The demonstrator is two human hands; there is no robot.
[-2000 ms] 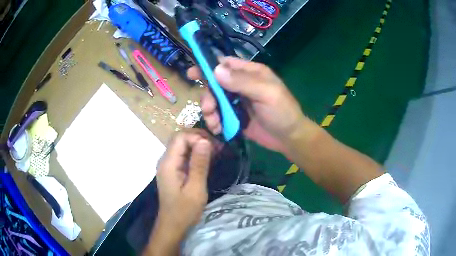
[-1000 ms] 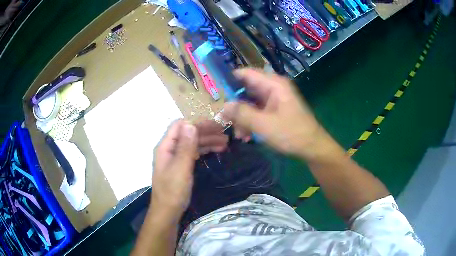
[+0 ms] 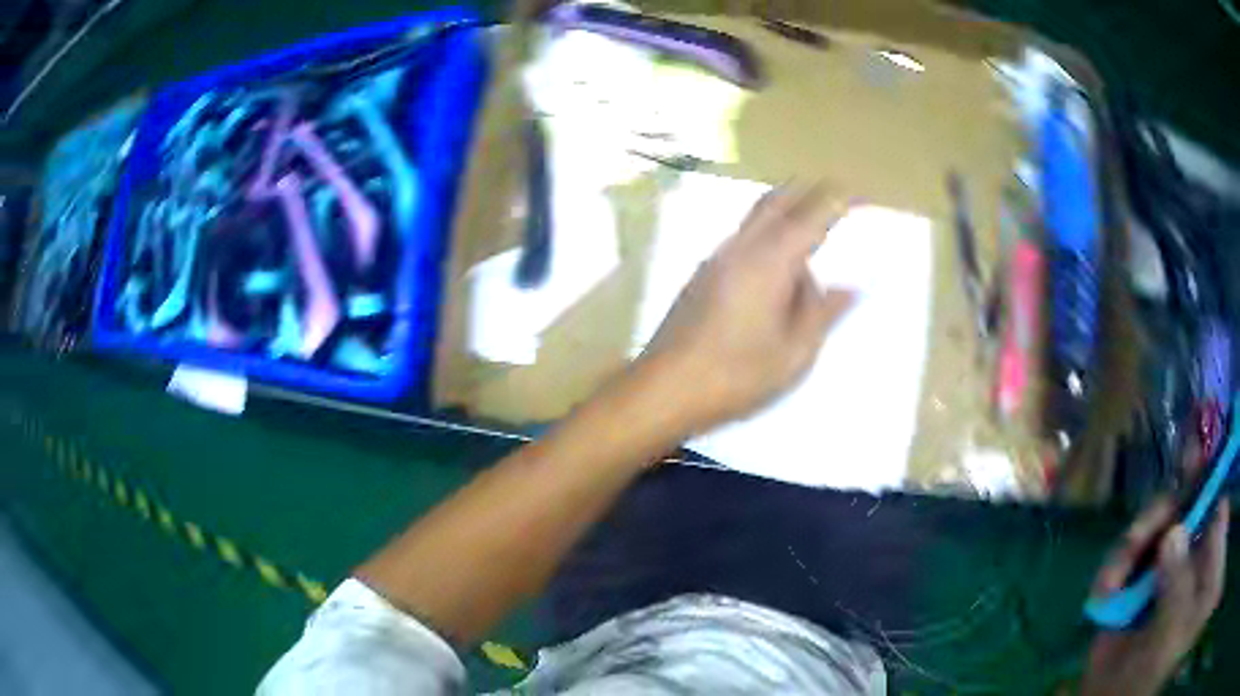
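The picture is blurred by motion. My left hand [image 3: 741, 306] is over the white paper sheet [image 3: 870, 367] in the cardboard tray, thumb and fingers apart, with nothing visible in it. My right hand [image 3: 1178, 598] is at the bottom right edge, partly cut off. It is closed around a pen with a light-blue side [image 3: 1123, 606]. The pen slants up and right, and its upper part runs to the picture's edge.
A blue bin [image 3: 431, 204] of blue-black and pink-purple pens stands left of the tray [image 3: 816, 123]. In the tray are a dark curved piece [image 3: 535, 204], a purple-black housing [image 3: 660, 41], a pink knife [image 3: 1017, 326] and a blue screwdriver [image 3: 1068, 190].
The view has swung left, so the bin shows more fully. My left hand has moved away from the pen to over the paper. My right hand, still holding the pen, now sits at the far right.
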